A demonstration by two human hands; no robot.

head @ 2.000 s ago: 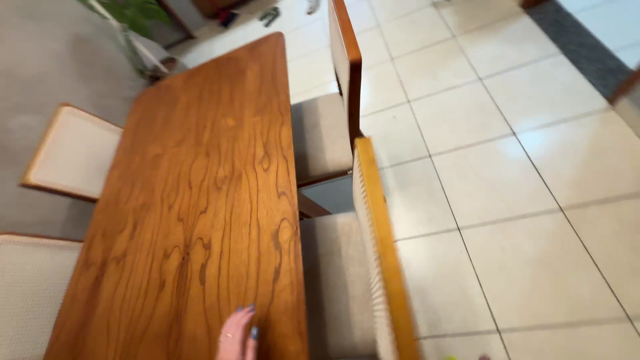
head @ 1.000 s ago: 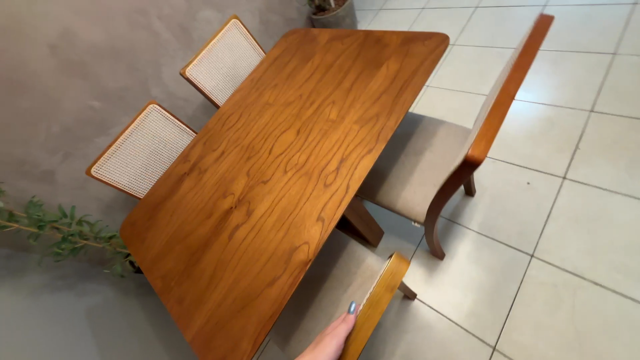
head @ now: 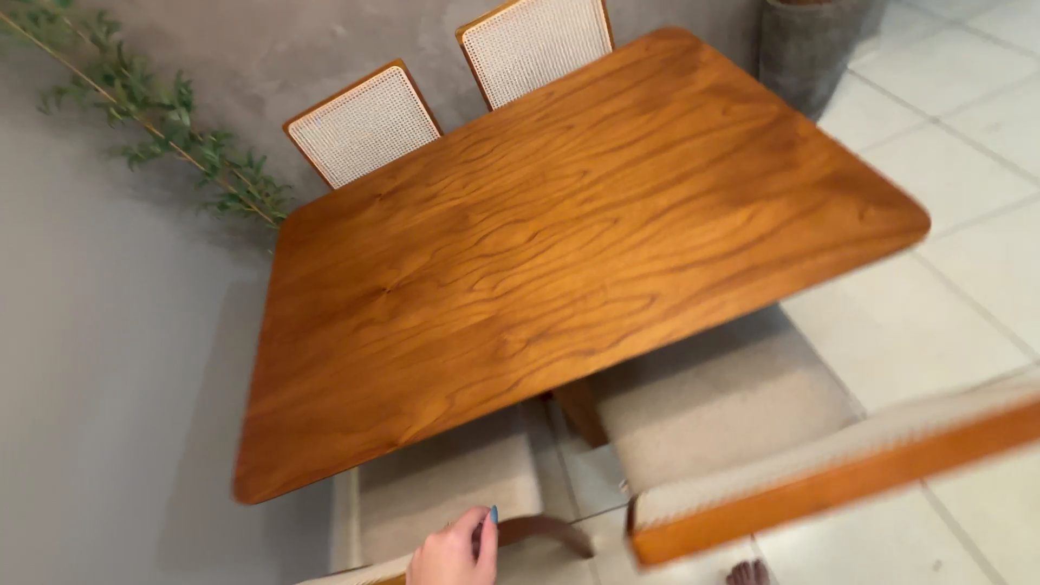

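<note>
My left hand [head: 457,548] is at the bottom of the head view, its fingers curled at the top of the near left chair's backrest [head: 378,573], which shows only in part. One fingernail is blue. That chair's light padded seat [head: 451,483] lies partly under the wooden dining table [head: 552,244]. To the right, a second chair has a light seat [head: 723,398] and an orange-brown wooden back rail [head: 829,479]; no hand is on it. My right hand is not in view.
Two cane-backed chairs [head: 366,126] [head: 536,45] stand along the table's far side by the grey wall. A leafy plant [head: 162,122] leans at the left. A grey planter [head: 804,57] stands at the back right on pale floor tiles. A bare foot [head: 747,573] shows at the bottom.
The view has swung round, so the table lies across it. A hand, over the tabletop in the oldest frame, was at the near chair's backrest a second ago and is still there.
</note>
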